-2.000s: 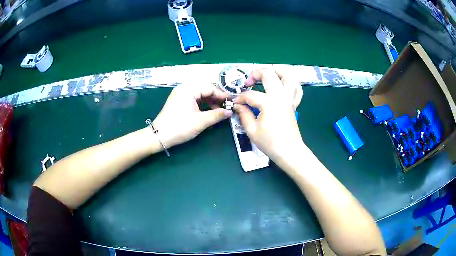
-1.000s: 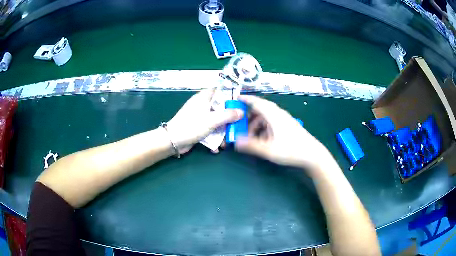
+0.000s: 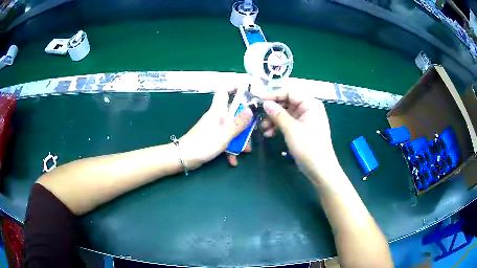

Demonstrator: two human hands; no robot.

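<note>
A white handheld fan [image 3: 278, 62] is held up, tilted, its round spoked head toward the belt. A blue battery pack [image 3: 241, 137] lies along its handle. My left hand [image 3: 212, 133] is closed around the handle, with the thumb on the battery and a fingertip showing beneath. My right hand [image 3: 301, 125] has its thumb and fingers at the neck, by small light parts. Whether it grips the leads or the housing is too small to tell.
An open carton [image 3: 426, 99] of blue packs stands at right. A loose battery [image 3: 363, 155] lies beside it. More fans [image 3: 78, 46] lie on the belt. A small white ring part [image 3: 49, 162] and a red bundle [image 3: 6, 125] are at left.
The fan was flat on the bench, then lifted into my left hand with a battery brought onto it. Its head now tilts up and right. My right hand has moved from the battery to the neck.
</note>
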